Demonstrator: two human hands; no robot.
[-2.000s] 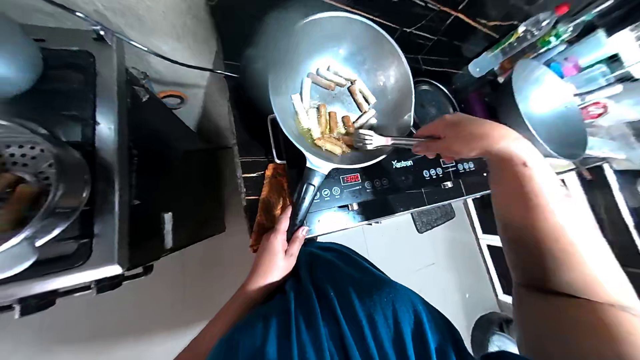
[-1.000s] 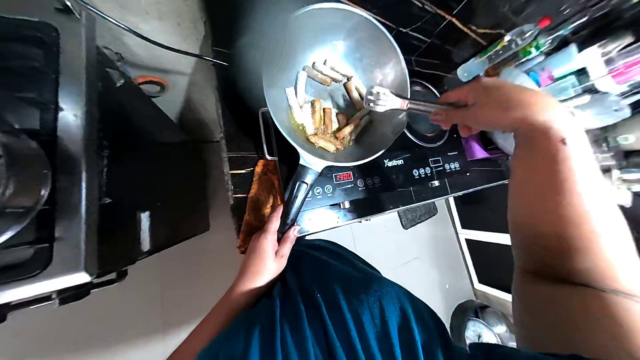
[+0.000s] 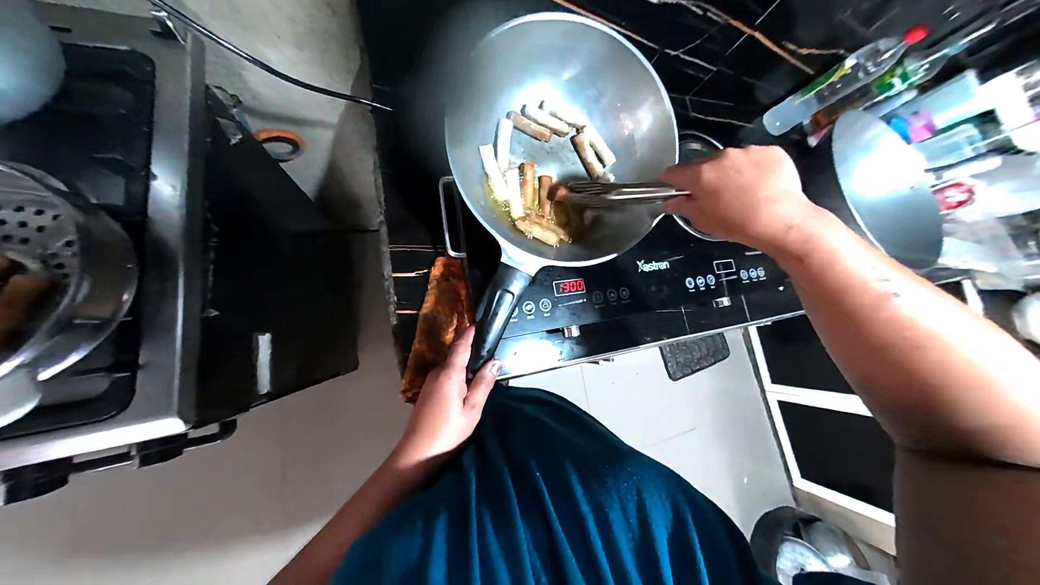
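A metal wok (image 3: 626,122) sits on a black Xastron induction cooktop (image 3: 650,305). Several pale and browned rolls (image 3: 528,187) lie in oil at the wok's lower left side. My left hand (image 3: 451,398) grips the wok's black handle (image 3: 497,313). My right hand (image 3: 739,195) holds metal tongs (image 3: 626,192), whose tips reach into the wok beside the browned rolls. Whether the tips pinch a roll is unclear.
Left stands a gas stove (image 3: 175,244) bearing a perforated metal strainer (image 3: 49,236) with browned pieces. A brown stained cloth (image 3: 439,325) lies by the cooktop. Plastic bottles (image 3: 837,85) and a large metal pot (image 3: 881,183) are at right. A black cable (image 3: 268,69) runs behind.
The tongs in my right hand have moved from the wok's right side, a second ago, back down to the browned rolls. My left hand stays on the handle.
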